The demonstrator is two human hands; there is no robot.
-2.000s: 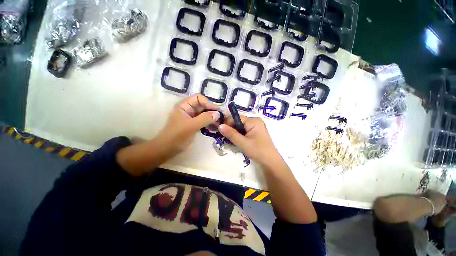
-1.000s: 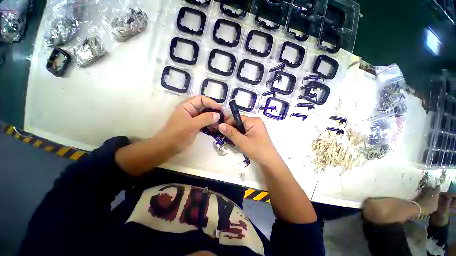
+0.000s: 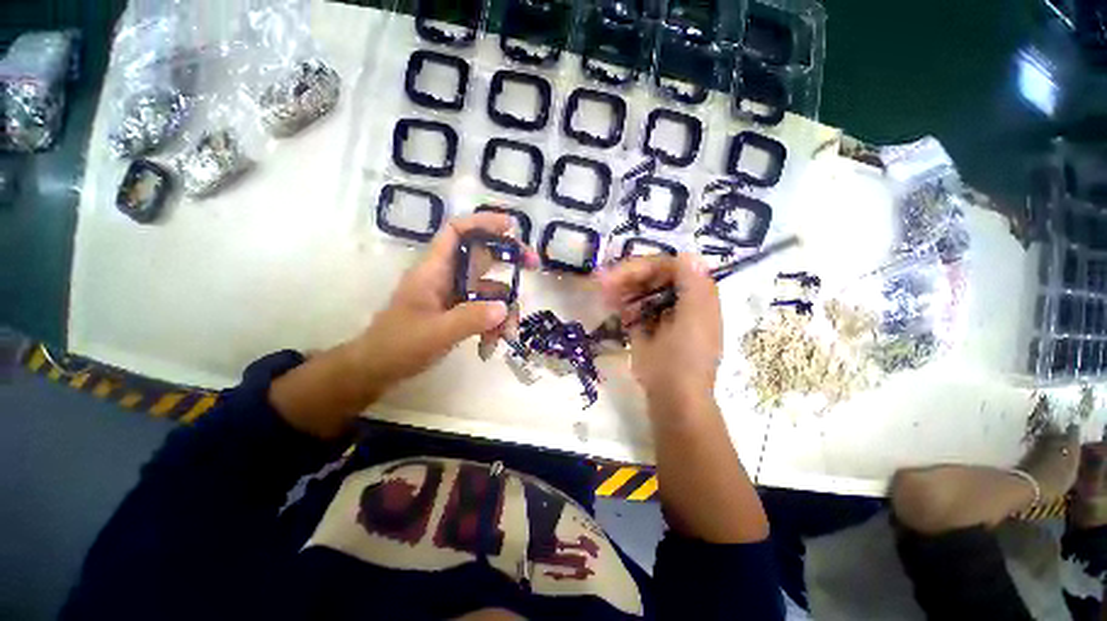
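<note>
My left hand holds a black rounded-square frame by its edges, with its open centre facing up at me. My right hand grips a long, thin dark hand tool, which points out to the upper right. The right fingers are blurred, so I cannot tell whether they pinch a small part too. A heap of small black clips lies on the white bench between and just below my hands.
A clear blister tray holds rows of black frames beyond my hands, with strip-like black parts at its right. A pale pile and crumpled bags lie right. Bags of metal parts and a single frame lie left. A neighbour's arm is lower right.
My hands have moved apart. The left hand has turned the frame into full view. The right hand has moved right, and its tool now points to the upper right. The view has shifted slightly.
</note>
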